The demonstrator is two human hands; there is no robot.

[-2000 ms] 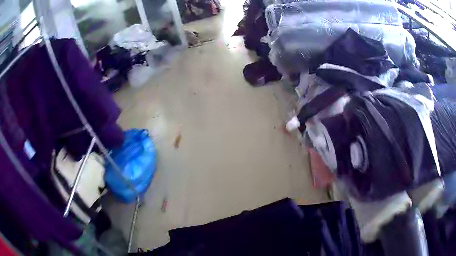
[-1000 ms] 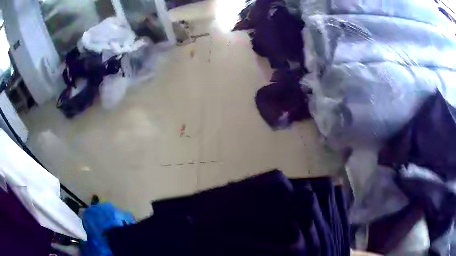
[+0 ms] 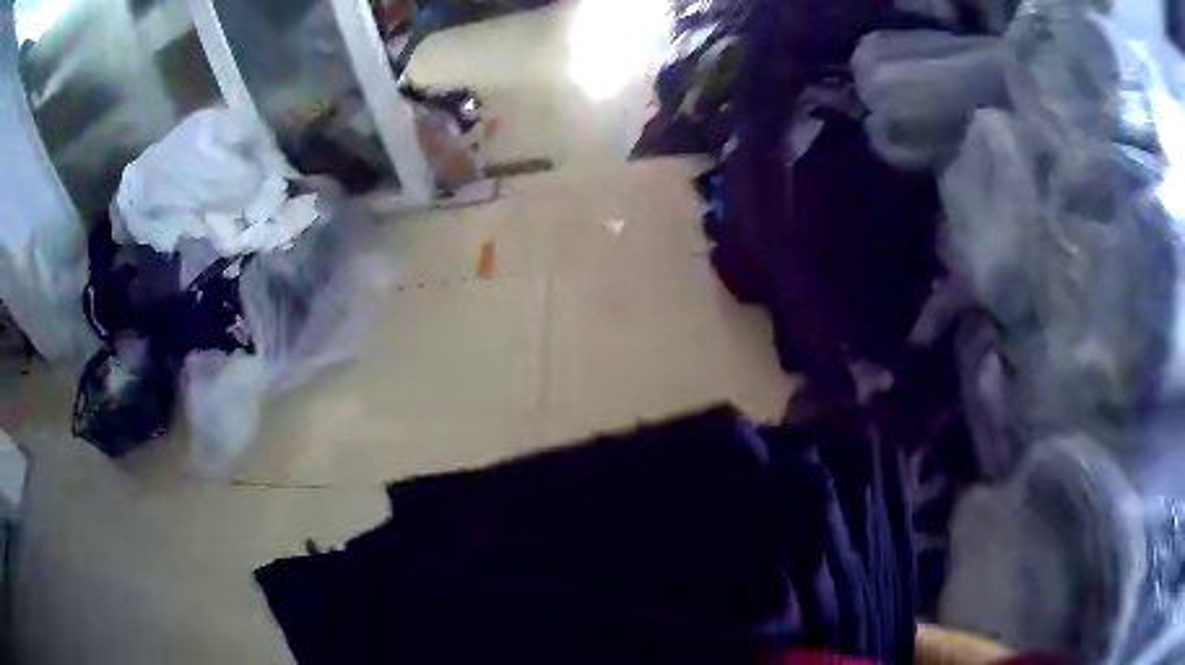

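Note:
A thick stack of dark navy garments or cut pieces [image 3: 585, 552] is carried in front of me at the bottom of the view. Its top lies flat, with a stepped, pointed left edge. Layered folds hang at its right side. A tan strip beside a bit of red shows at the bottom edge, right of the stack. It may be part of my right hand or forearm [image 3: 964, 642], but it is cut off and blurred, and no fingers show. My left hand is not in view.
Beige floor [image 3: 611, 312] runs ahead. At left are a white bundle [image 3: 202, 182], dark bags [image 3: 124, 396] and clear plastic [image 3: 305, 292] near a glass partition [image 3: 377, 98]. At right are a dark purple garment heap [image 3: 845, 234] and grey wrapped rolls or bundles [image 3: 1059, 279]. An orange scrap [image 3: 487, 257] lies ahead.
The view has moved forward along the aisle. The blue bag and rack at left have left the view, and the purple heap is nearer. The stack stays in front of me.

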